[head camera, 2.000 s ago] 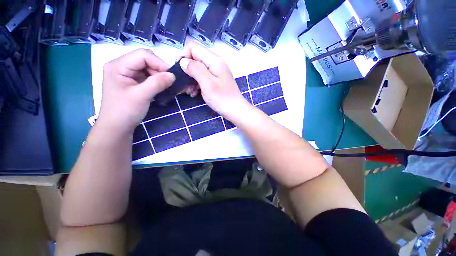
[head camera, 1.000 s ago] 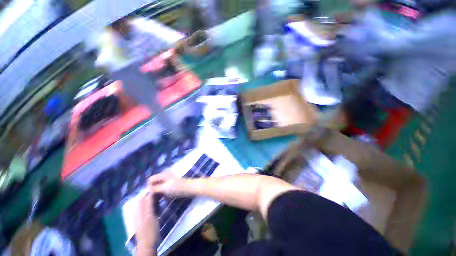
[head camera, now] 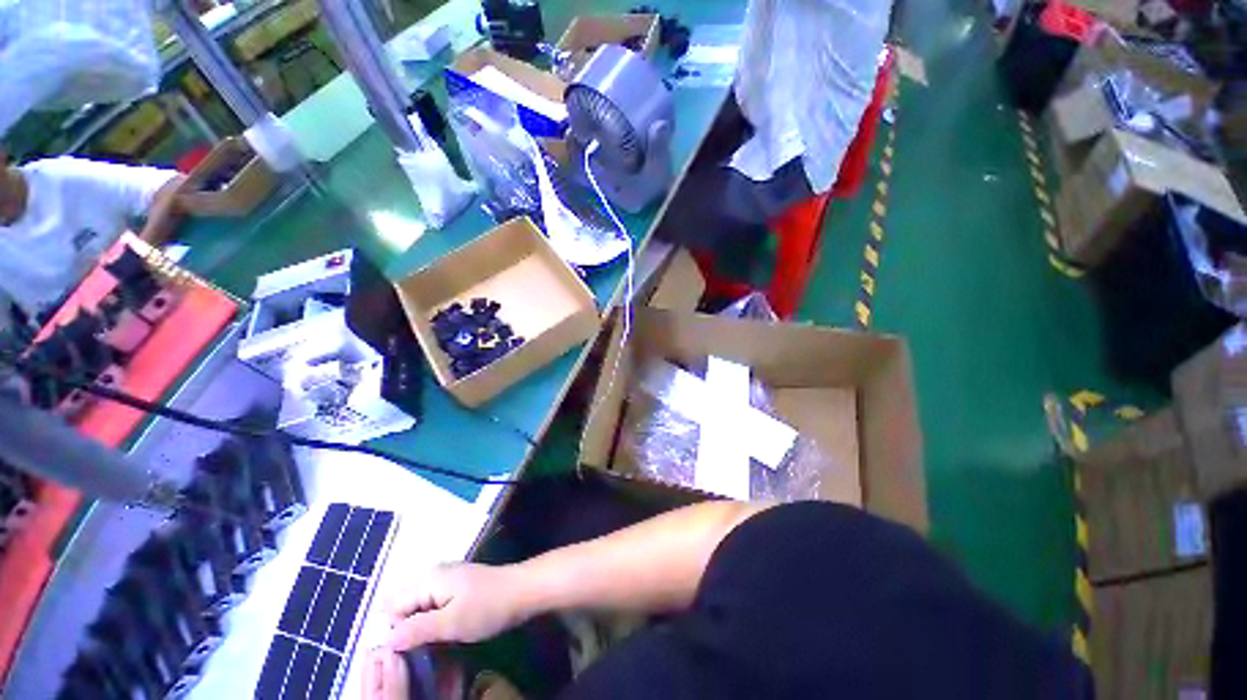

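Observation:
My right hand (head camera: 458, 602) is at the lower middle, fingers curled down at a small black part (head camera: 421, 673). My left hand (head camera: 387, 673) shows only as fingertips beside that part, cut off by the bottom edge; its grip is hidden. The pad sheet (head camera: 326, 591), black rectangles split by white lines, lies left of my hands on white paper (head camera: 435, 517).
Black housings (head camera: 205, 547) stand in a row at left. A white printed box (head camera: 322, 358), a small carton (head camera: 540, 294) of black pieces and a fan (head camera: 622, 116) are on the bench. A large carton (head camera: 882, 424) holds wrap and white strips. A person (head camera: 82, 219) is at upper left.
The view has swung right, bringing the fan, large carton and floor into sight. My hands now show low in the picture, and my left hand is mostly out of it.

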